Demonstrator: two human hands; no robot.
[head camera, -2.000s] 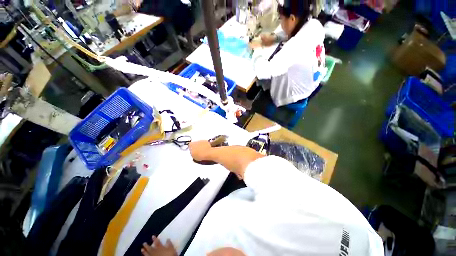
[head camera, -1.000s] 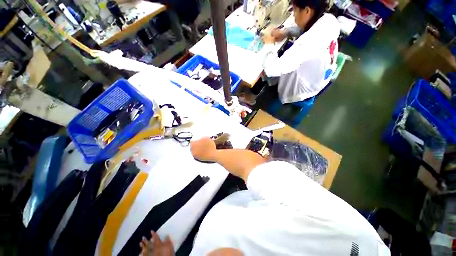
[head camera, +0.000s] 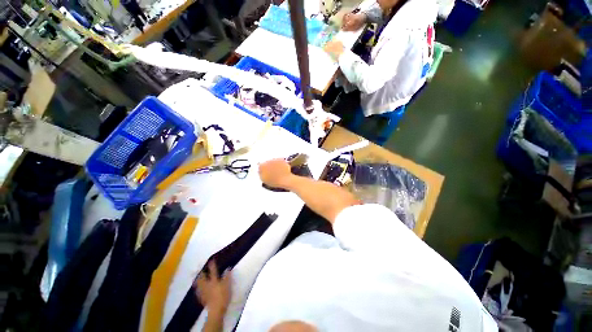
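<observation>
A long dark fabric panel (head camera: 239, 251) lies on the white cloth-covered table. My left hand (head camera: 213, 290) rests on its lower part with fingers spread. The yellow template (head camera: 167, 275) lies to the left of the panel, apart from it. My right hand (head camera: 276, 174) is closed around the handle of the iron (head camera: 298, 170) near the table's right edge; the iron is mostly hidden by my hand and arm. Stacks of dark cut panels (head camera: 139, 259) lie left of the template.
Scissors (head camera: 237, 168) lie left of my right hand. A blue basket (head camera: 141, 150) and yellow strips are beyond the stacks. A light blue bundle (head camera: 65, 224) is at far left. A dark pole (head camera: 299, 55) stands at the far side. A person (head camera: 397, 61) sits beyond. A cardboard piece (head camera: 428, 189) bears clear plastic.
My left hand has moved up along the dark panel from the picture's lower edge. My right hand stays at the iron. The view has shifted slightly.
</observation>
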